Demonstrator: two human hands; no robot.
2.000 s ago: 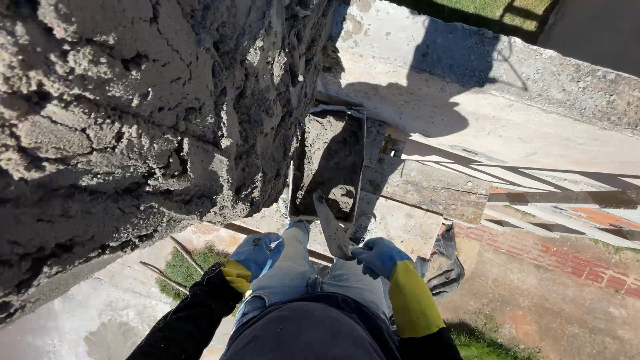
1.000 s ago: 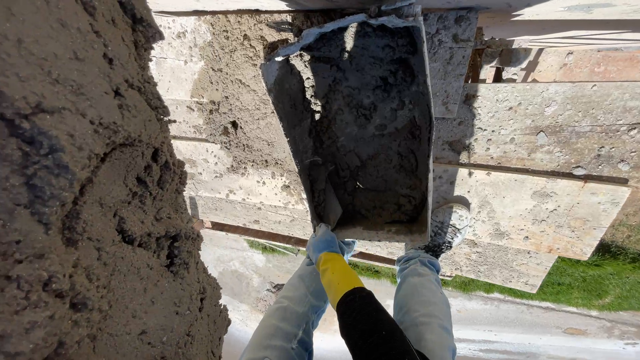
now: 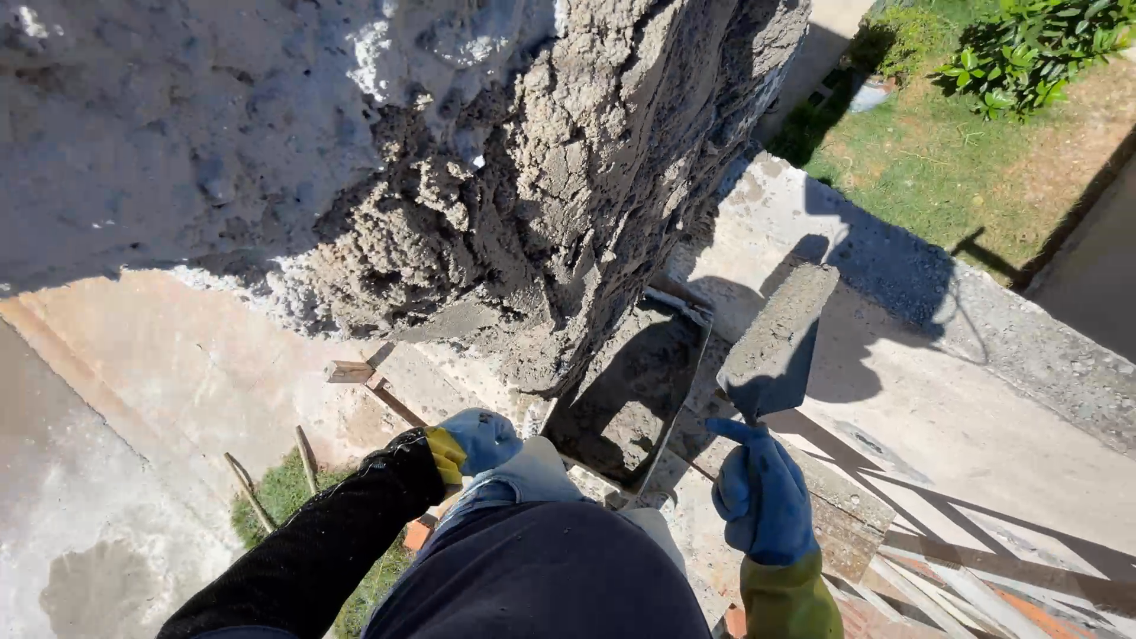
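Observation:
My right hand (image 3: 765, 497), in a blue and yellow rubber glove, grips a mason's trowel (image 3: 781, 342); its blade points up and away and is coated in grey mortar. My left hand (image 3: 482, 441), gloved the same way, rests by my left thigh with its fingers curled; whether it holds anything cannot be told. Between the hands, a box (image 3: 692, 390) of wet mortar (image 3: 635, 426) sits on the planks. Rough fresh mortar (image 3: 568, 177) covers the wall face above the box, with a smoother shaded surface (image 3: 177, 133) to the left.
Scaffold planks (image 3: 843, 524) lie under the box and beside my feet. A concrete ledge (image 3: 1021, 328) runs along the right. Lower ground with grass (image 3: 941, 160), a leafy bush (image 3: 1029, 62) and paving (image 3: 106, 444) shows past the edges. A wooden piece (image 3: 351, 372) juts out below the wall.
The view has swung from close over the box back to the wall. A second ago a gloved hand was at the box's near edge with the trowel inside; now the mortar-coated trowel is raised right of the box.

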